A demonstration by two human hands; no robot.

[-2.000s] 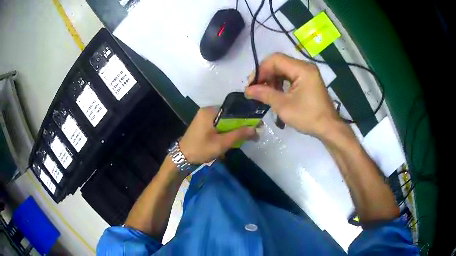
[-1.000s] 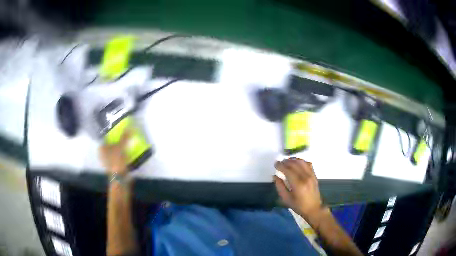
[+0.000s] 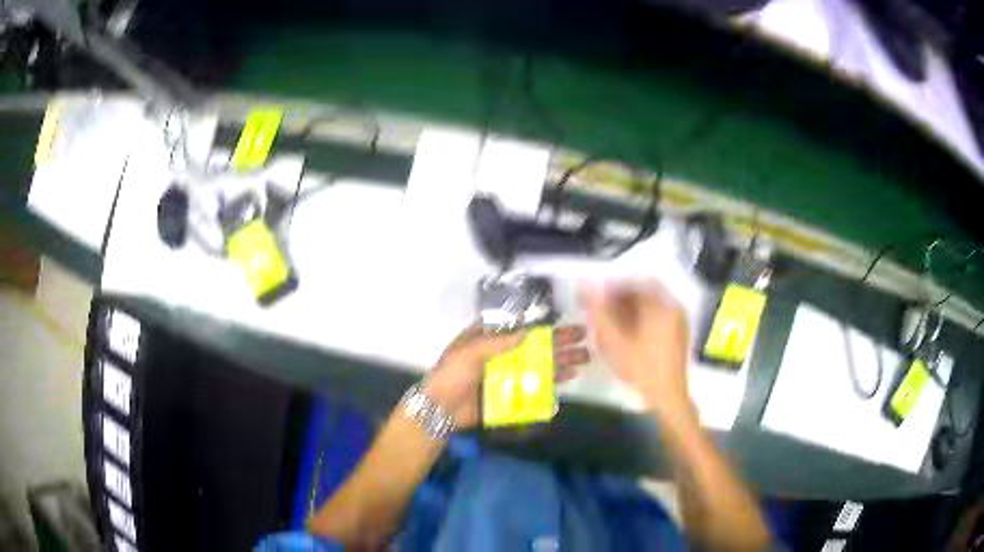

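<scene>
A smartphone (image 3: 518,372) with a yellow-green card on its back lies in my left hand (image 3: 462,377), near the bench's front edge. Its upper end, with a blurred dark and shiny part, points away from me. My right hand (image 3: 637,334) is raised just right of that phone and is motion-blurred; I cannot tell whether it holds anything. Another phone with a yellow-green card (image 3: 259,261) lies on the white sheet at the left. More such phones lie at the right (image 3: 735,323) and far right (image 3: 912,390).
A dark scanner-like device (image 3: 529,235) lies behind the held phone. A black mouse (image 3: 173,215) and a loose yellow-green card (image 3: 256,139) are at the left. Cables run along the bench's back. Black phone trays (image 3: 194,415) stand below the front edge.
The view has swung right along the bench. The phone from my left hand now lies on the sheet at the left. My left hand has taken another phone, and my right hand is beside it.
</scene>
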